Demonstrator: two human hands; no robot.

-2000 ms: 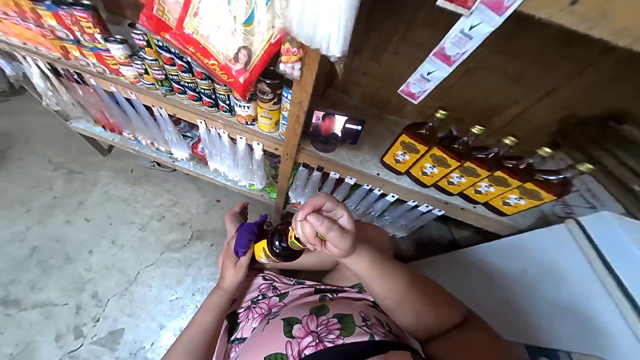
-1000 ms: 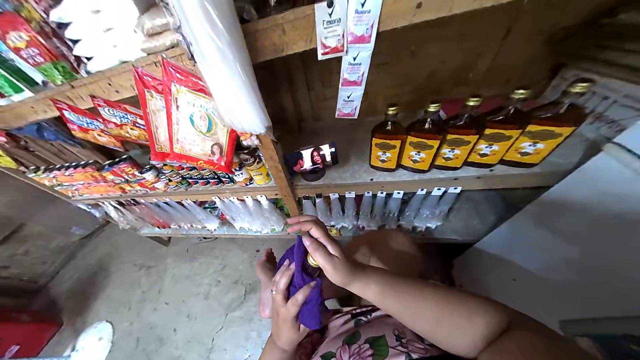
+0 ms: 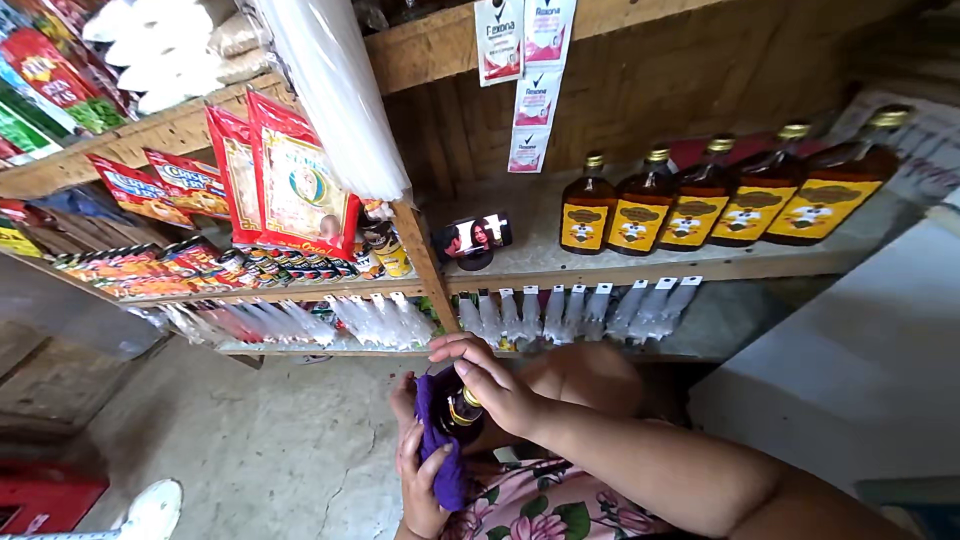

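Note:
My left hand holds a purple cloth around the side of a dark glass bottle with a gold cap, just above my lap. My right hand is at the neck of that bottle, thumb and fingers bent about the cap; how firmly it grips is hidden. Several full bottles with yellow labels and gold caps stand in a row on the shelf in front of me. A phone showing a video stands on the same shelf, left of the bottles.
A wooden shelf post rises beyond my hands. Small plastic bags hang below the shelf edge. Cans and red packs fill the left shelves. A white surface lies right; a red crate is on the floor at left.
The purple cloth, bunched at the bottle's side two seconds ago, is now spread along it. My right hand stays by the bottle's top. The view has swung markedly.

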